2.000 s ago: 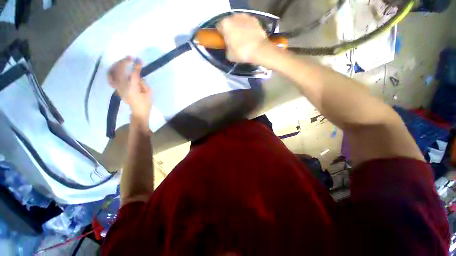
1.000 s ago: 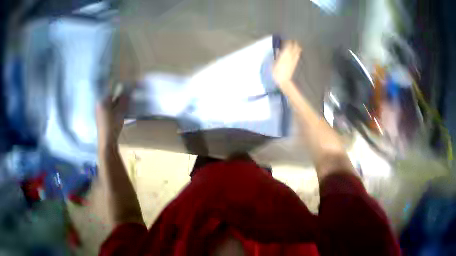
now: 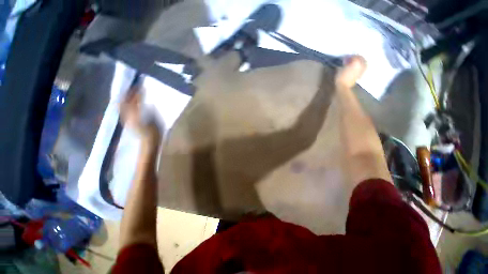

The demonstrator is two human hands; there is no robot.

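Note:
White garment panels with dark grey bands lie across the far side of the pressing cover. My right hand is at the near edge of these panels, by the end of a dark strip; whether its fingers grip it is unclear. My left hand is blurred, over the stack of white panels with dark curved bands at the left; its grip cannot be told. The steam iron stands at the right, its orange handle free of my hands.
A yellow-green hose and cords run down the right side near the iron. Blue plastic bags and red scraps lie at the lower left. A dark upright shape borders the left. A pale wooden table edge shows near me.
My right hand let go of the iron, which now stands at the right. The white panel held between both hands a second ago has left the middle. Both hands have moved, and the view has shifted.

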